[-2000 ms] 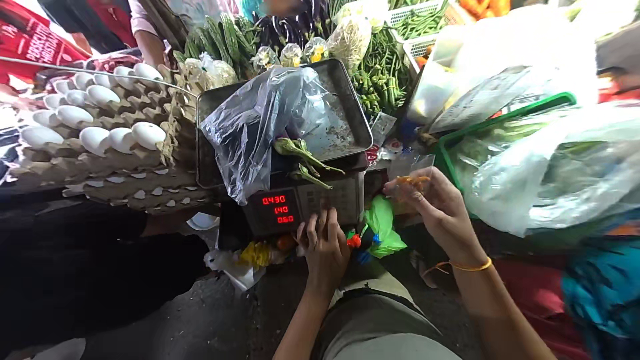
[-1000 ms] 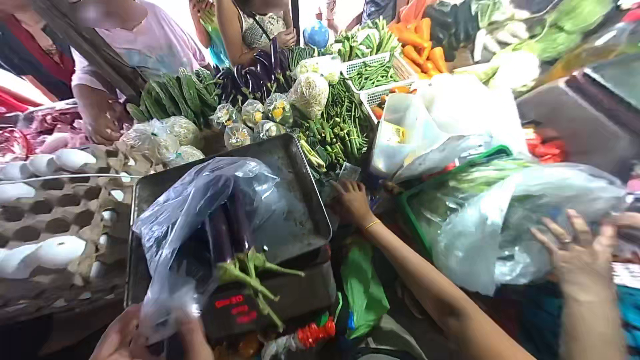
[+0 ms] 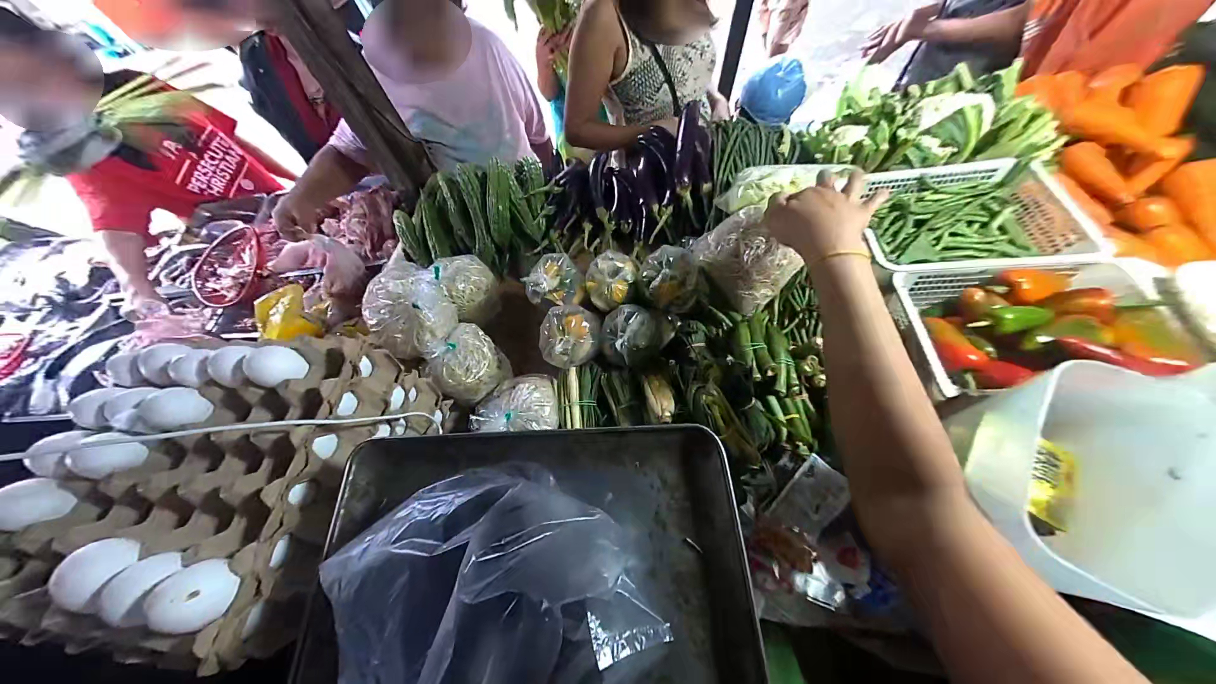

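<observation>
My right hand (image 3: 828, 211), with an orange band at the wrist, is stretched forward over the produce. Its fingers are apart, beside a clear bag of pale shredded vegetables (image 3: 750, 252) and the corner of a white basket of green beans (image 3: 1026, 255). Whether it touches the bag cannot be told. My left hand is out of view. Close in front is a dark metal tray (image 3: 698, 494) bearing a clear plastic bag (image 3: 494, 570) with dark, elongated things inside, partly hidden by glare and folds.
Egg cartons (image 3: 237, 475) with white eggs stand left of the tray. Beyond lie bagged vegetables (image 3: 465, 361), ridged green gourds (image 3: 475, 214) and eggplants (image 3: 646, 180). On the right are a basket of peppers (image 3: 1054, 323) and a translucent plastic container (image 3: 1130, 494). Several people stand across the stall.
My right hand has moved from beside the tray to the produce farther forward. The hand that was at the bag's lower left is out of view. The view has shifted.
</observation>
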